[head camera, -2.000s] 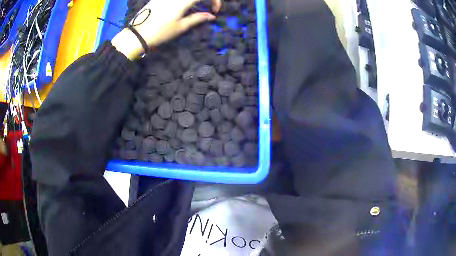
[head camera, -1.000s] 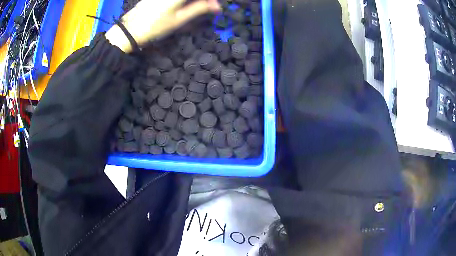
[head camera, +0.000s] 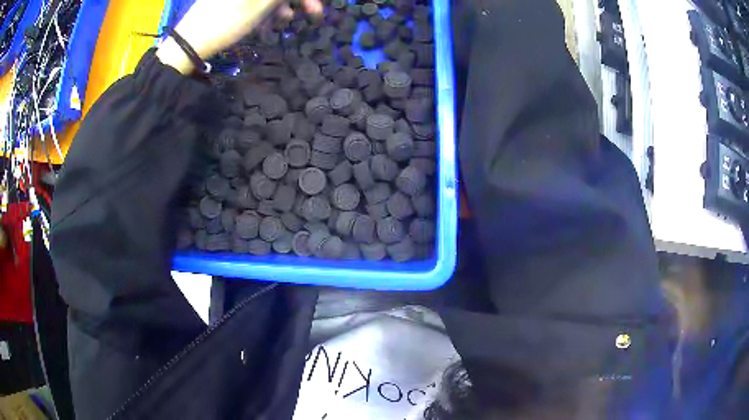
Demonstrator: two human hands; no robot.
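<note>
A blue tray point(head camera: 448, 164) lies in front of me, full of small round black knobs point(head camera: 313, 180). A patch of its blue bottom shows near the top. My left hand point(head camera: 238, 20) reaches over the upper left of the tray and is partly cut off by the top edge. Its fingertips are close to the knobs; whether they hold one cannot be told. My right hand is out of the picture; only the dark right sleeve shows, beside the tray's right rim.
Black housings point(head camera: 727, 98) stand in rows on a white sheet point(head camera: 673, 123) at the right, with narrow black strips beside them. At the left are blue bins with hanging wire leads point(head camera: 33, 107), an orange-yellow bench top point(head camera: 123, 49) and a person's red garment point(head camera: 16, 271).
My left hand has moved up and left, further out of the picture. More knobs and some blue bottom show near the top. The view has shifted slightly.
</note>
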